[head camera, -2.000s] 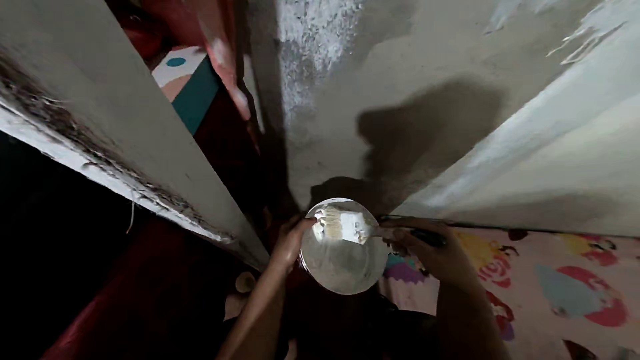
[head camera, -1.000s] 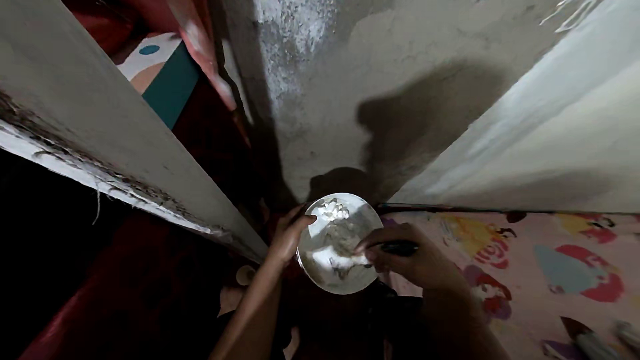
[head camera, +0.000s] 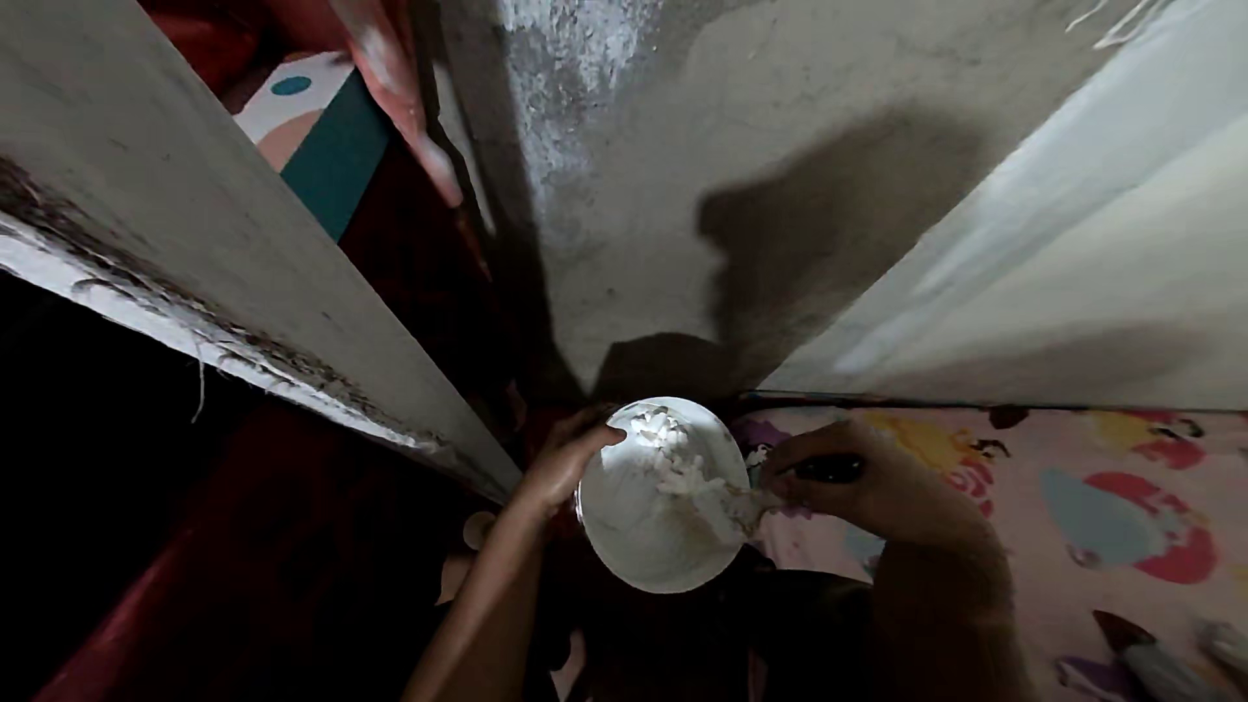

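A round white bowl or tub [head camera: 648, 546] holds a white, lumpy paste [head camera: 658, 429], heaped near its far rim and smeared across its middle. My left hand [head camera: 565, 458] grips the bowl's left rim, with the thumb over the edge. In my right hand [head camera: 848, 478], at the bowl's right side, is a tool with a black handle [head camera: 829, 468]. Its paste-covered, blurred blade [head camera: 741, 507] lies over the right part of the bowl; it looks like a putty knife or scraper.
A grey plastered wall [head camera: 634, 244] with white patches rises beyond the bowl. At left stands a panel or door frame [head camera: 263, 244] with a rough edge. Behind it is a teal and white box [head camera: 341, 156]. A pink patterned mattress or mat [head camera: 1024, 546] lies at right.
The right hand and its tool have moved from over the middle of the bowl to its right side. The left hand has stayed on the rim.
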